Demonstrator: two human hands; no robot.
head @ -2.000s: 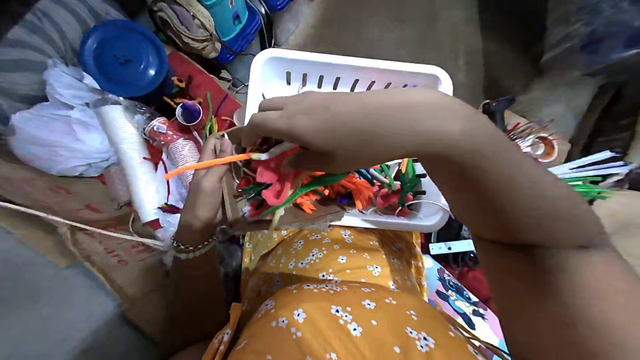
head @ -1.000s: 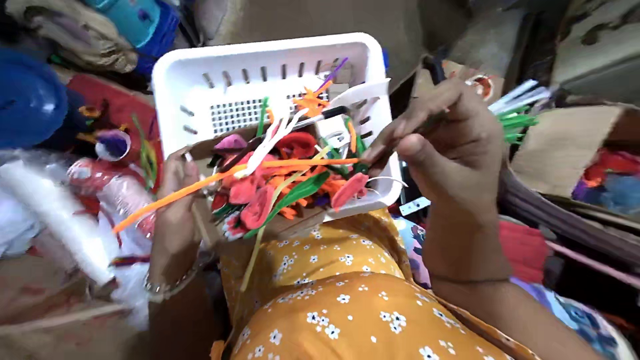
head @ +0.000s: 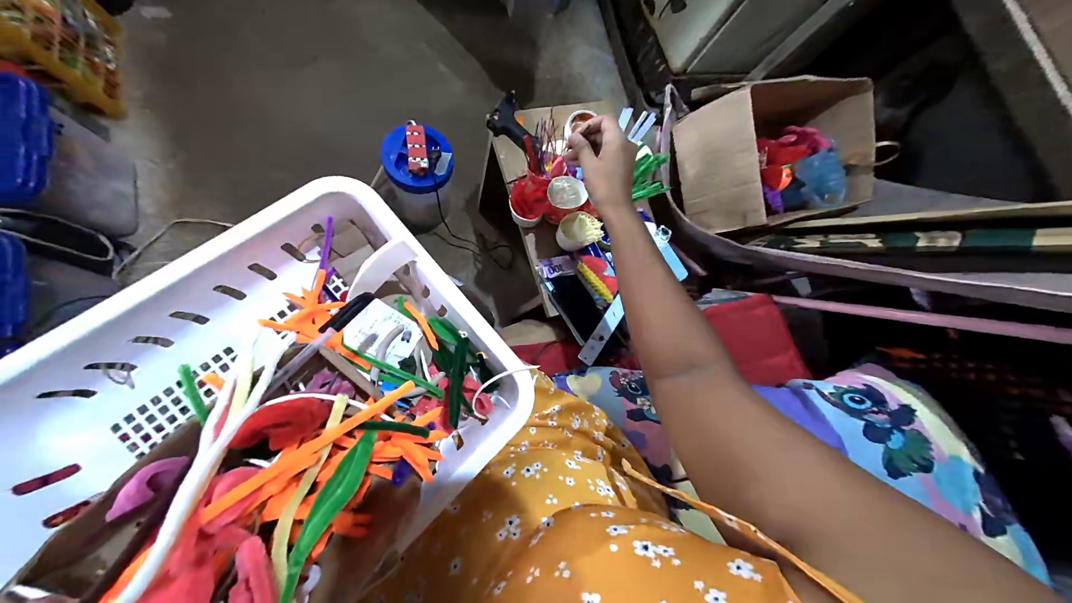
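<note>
My right hand (head: 605, 159) reaches out over a group of small cups beside a white cup (head: 579, 122); its fingertips are pinched together, and whether something thin is between them cannot be told. Just below it are a white cup (head: 567, 193), a cup of cream-coloured pieces (head: 578, 230) and a cup of red material (head: 529, 199). Green pipe cleaners (head: 650, 174) lie to its right. My left hand is out of view. At lower left, a white plastic basket (head: 335, 194) holds orange pipe cleaners (head: 310, 448), a green fuzzy strip (head: 335, 498) and pink and red fuzzy pieces.
A black glue gun (head: 512, 126) stands left of the cups. A ruler (head: 601, 332) lies nearer me. A blue-lidded container (head: 419, 159) with a red power strip is on the floor. At right stands an open cardboard box (head: 720, 159) with colourful material inside.
My right hand has moved from beside the basket out to the cups. My left hand, earlier at the box of fuzzy pieces, is out of view. The view has swung right.
</note>
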